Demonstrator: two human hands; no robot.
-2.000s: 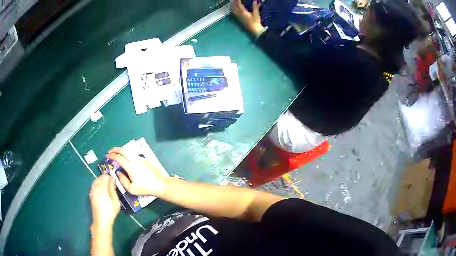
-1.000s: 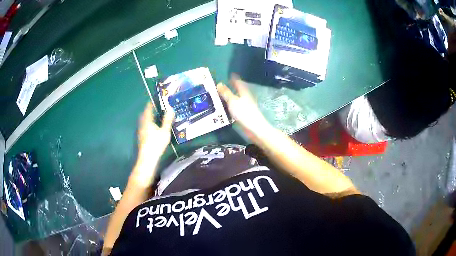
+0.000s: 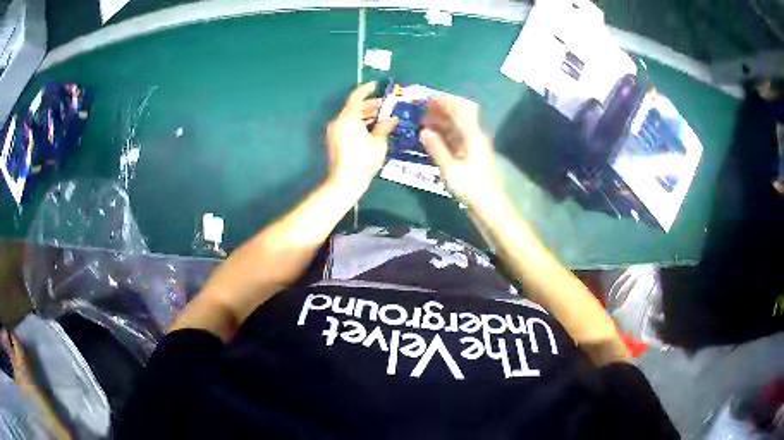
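Note:
A retail box (image 3: pixel 413 172) with a dark blue picture and white edges is in front of me over the green worktop (image 3: pixel 249 129). My left hand (image 3: pixel 359 137) holds its left side, thumb on the face and fingers at the upper left corner. My right hand (image 3: pixel 460 146) is blurred and lies over the right part of the box face, hiding it. Whether the right fingers grip the box or only touch it cannot be told.
A stack of retail boxes (image 3: pixel 660 159) stands at the right beside a flat white carton (image 3: pixel 572 56). More blue boxes (image 3: pixel 47 129) lie at the far left. A clear plastic bag (image 3: pixel 94 232) hangs at the left table edge. A pale rail (image 3: pixel 215 13) runs behind.
The view has swung left, so the box stack appears farther right. My hands, apart at the box sides a second ago, are now closer together, with the right hand over the box face.

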